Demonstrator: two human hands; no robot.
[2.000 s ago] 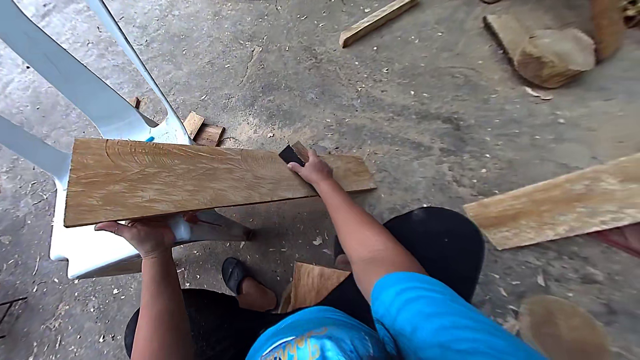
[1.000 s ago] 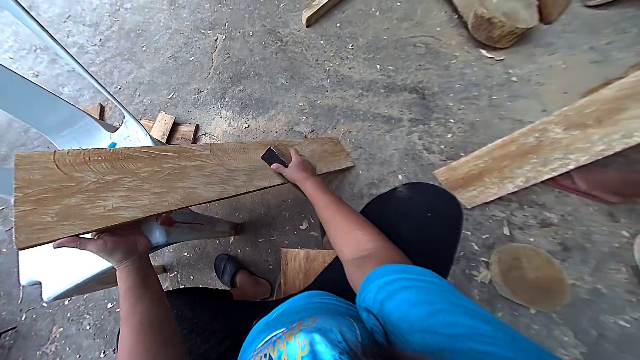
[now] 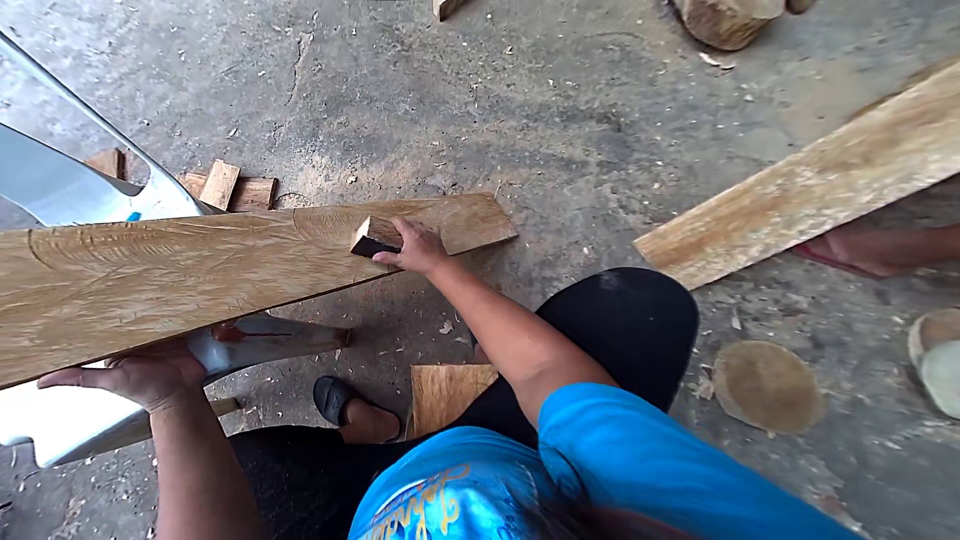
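Observation:
A long wooden board lies across in front of me, its left part over a white plastic chair and its right end reaching past the chair. My left hand is under the board's near edge, palm up, thumb out to the left; its fingers are partly hidden beneath the wood. My right hand grips a small wooden block with a black face, which rests on the board's upper surface, right of the middle. Curved and streaky marks cover the board's face.
A second board slants at the right, with another person's foot beside it. Wood offcuts lie behind the chair. A round wood slice is at the lower right, a log piece at the top. Shavings dot the concrete floor.
The view has shifted. My right hand still holds the block on the board, whose black face is now turned more downward. The left hand stays under the near edge.

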